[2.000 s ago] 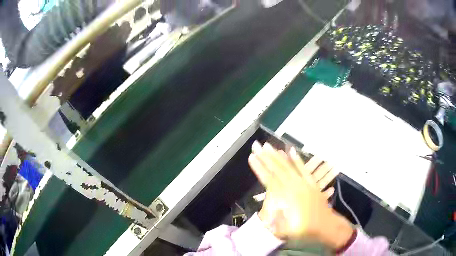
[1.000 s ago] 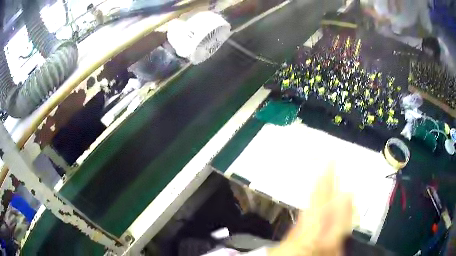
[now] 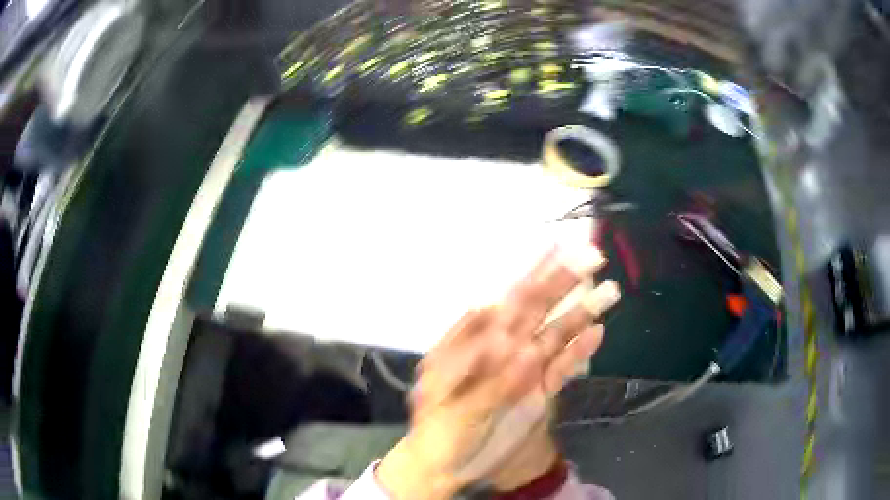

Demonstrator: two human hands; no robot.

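My left hand [image 3: 468, 376] and my right hand [image 3: 522, 439] are pressed together over the lower right edge of a white work pad [image 3: 381, 244]. They are blurred and overlap, with fingers stretched up to the right. I see nothing held in either hand, but the space between the palms is hidden. A pale yellow tape roll [image 3: 552, 161] sits at the pad's upper right corner. Red-handled cutters [image 3: 627, 259] lie just right of the pad.
Loose circuit boards [image 3: 439, 88] lie behind the pad. A blue-handled tool [image 3: 747, 337] with an orange-red trigger lies at the right, its cord [image 3: 673, 395] running left below the mat. A pale rail [image 3: 181, 264] is at the left. A small dark object [image 3: 718, 442] is on the grey floor.
The view has swung right, so the pad and tape roll appear further left. The blue-handled tool shows more fully. The hands are together, as two seconds ago, and lie by the pad's lower right.
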